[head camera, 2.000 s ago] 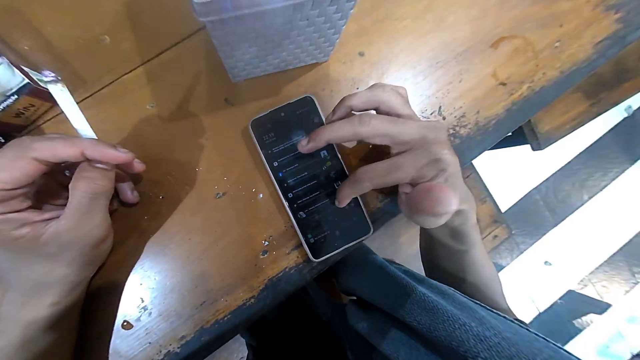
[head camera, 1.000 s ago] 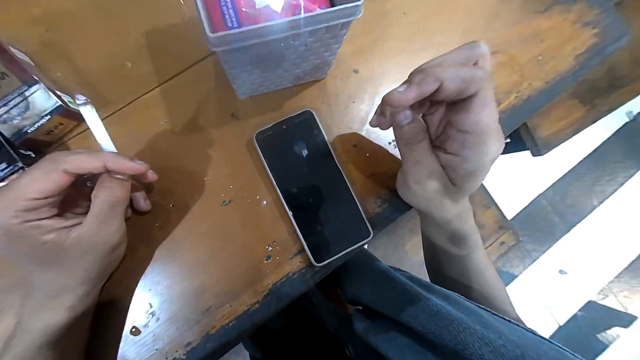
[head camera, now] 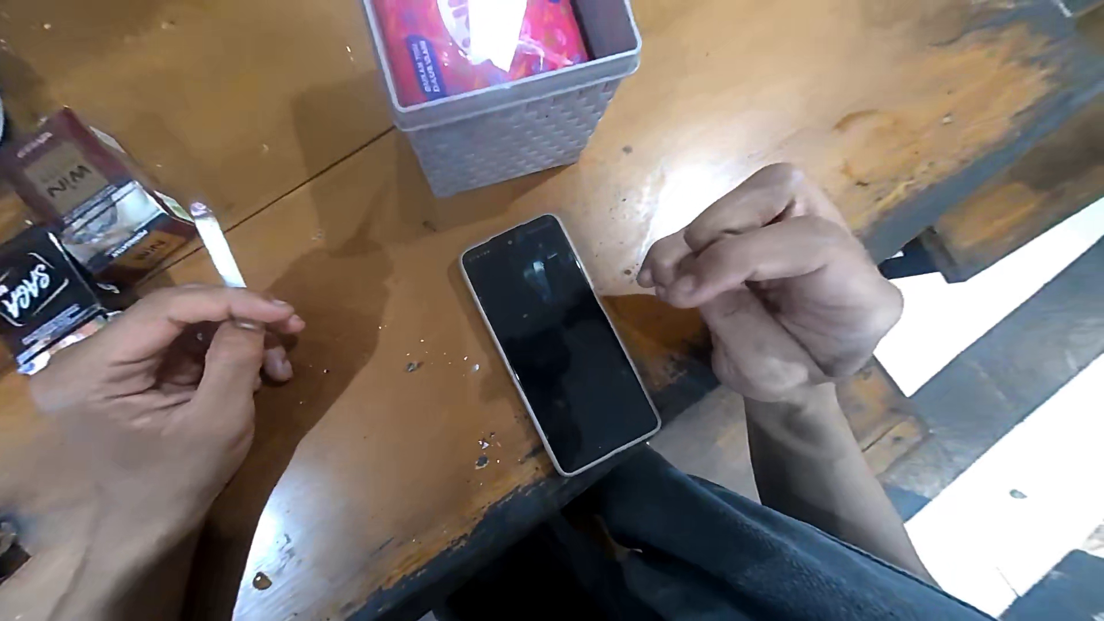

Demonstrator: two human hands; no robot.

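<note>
My left hand (head camera: 172, 388) rests at the left, with a lit-looking cigarette (head camera: 217, 246) pinched between thumb and fingers, its tip pointing up and away. A smartphone with a dark screen (head camera: 561, 345) lies face up on the wooden table, its near end at the table's edge. To the right of the phone, my right hand (head camera: 776, 285) hovers with its fingers curled inward, not touching the phone. Whether anything small is inside those curled fingers cannot be told.
A grey woven-pattern plastic box (head camera: 517, 134) holding a red tissue pack (head camera: 552, 43) stands beyond the phone. Two cigarette packs, one maroon (head camera: 65, 177) and one black (head camera: 39, 280), lie at the left. The worn table edge (head camera: 483, 535) runs above my dark trousers (head camera: 742, 526).
Two seconds ago my right hand's fingers were over the phone's screen, which showed a list. The hand has since moved off to the right and curled, and the screen has gone dark.
</note>
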